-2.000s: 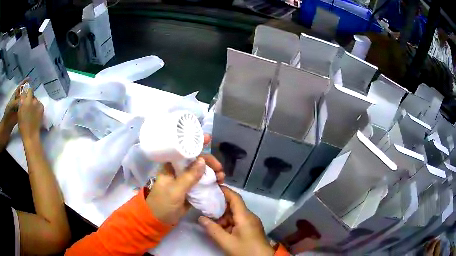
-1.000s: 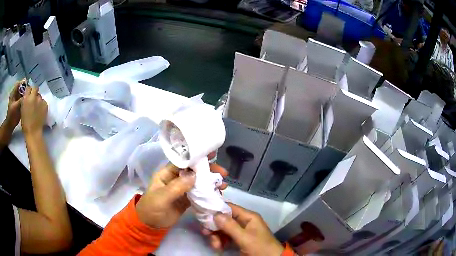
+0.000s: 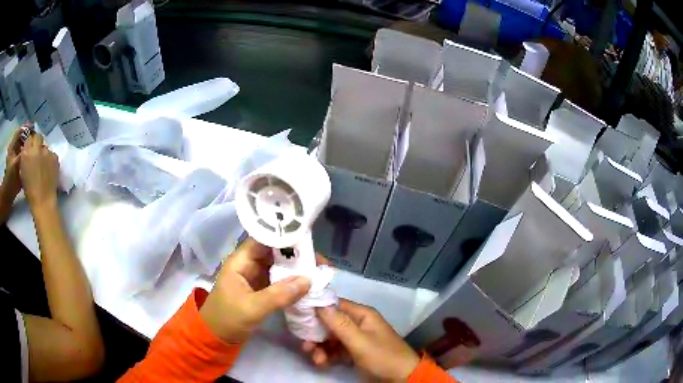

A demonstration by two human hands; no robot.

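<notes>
A white handheld fan (image 3: 283, 196) is held upright in front of me, its round head up and its open spoked face towards me. A dark mark shows on the handle just below the head. Crumpled white wrapping (image 3: 305, 307), perhaps a protective sleeve, surrounds the lower handle. My left hand (image 3: 251, 292) grips the handle below the head, thumb across the front. My right hand (image 3: 363, 338) holds the wrapped lower end with thumb and fingers.
Open retail boxes (image 3: 419, 217) stand in rows at the right. Whitish bagged bundles (image 3: 161, 224) lie on the white bench at the left. A dark green conveyor (image 3: 247, 67) runs behind. Another person's arms (image 3: 49, 202) are at the left edge, near more boxes (image 3: 73, 101).
The fan has been turned, so a different, open spoked face and the dark handle mark now show. My left hand is slightly lower on the handle. Both hands keep their hold.
</notes>
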